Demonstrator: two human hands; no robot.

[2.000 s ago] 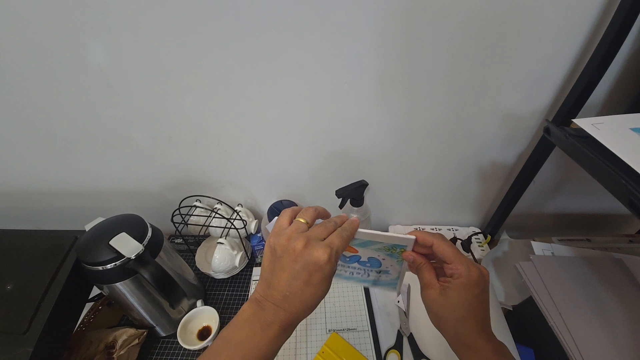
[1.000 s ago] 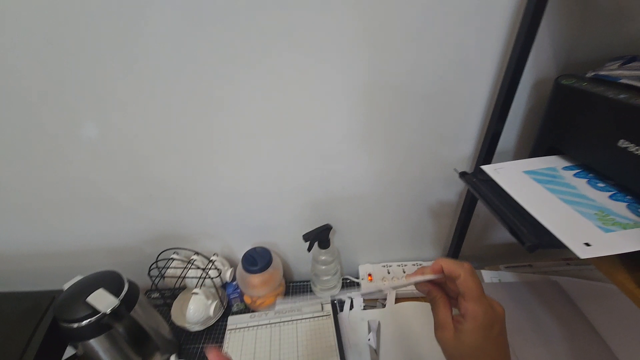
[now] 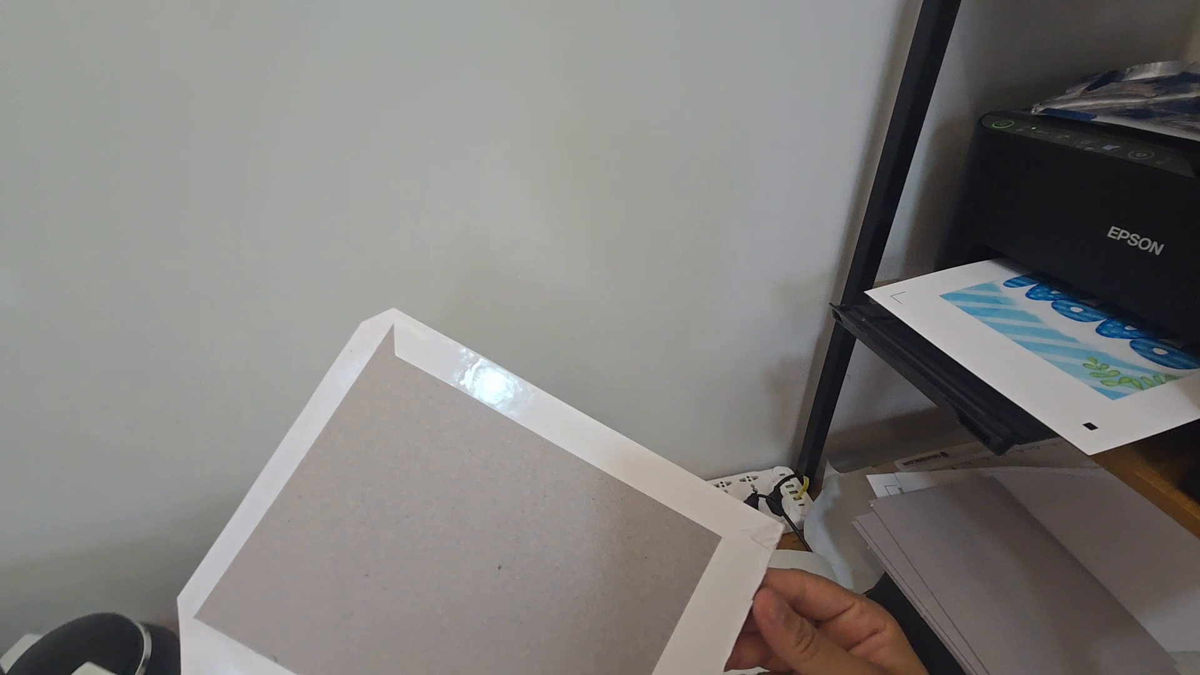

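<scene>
My right hand [image 3: 816, 623], low and right of the middle, pinches the right edge of a chipboard panel [image 3: 459, 516] between thumb and fingers. The panel is tilted, with its bare grey-brown face towards me. Glossy white paper is folded over its edges as a border, and light glares off the upper strip. The panel's lower part runs out of the frame. My left hand is not in view.
A black Epson printer [image 3: 1078, 197] stands at the right; a printed sheet [image 3: 994, 366] with blue artwork lies on its output tray [image 3: 937, 384]. Below are grey boards [image 3: 1022, 553]. A power strip [image 3: 792, 497] sits by the wall, a kettle lid [image 3: 89, 647] at lower left.
The panel, held in both hands two seconds ago, is now in my right hand with its bare board face showing. My left hand has gone out of view.
</scene>
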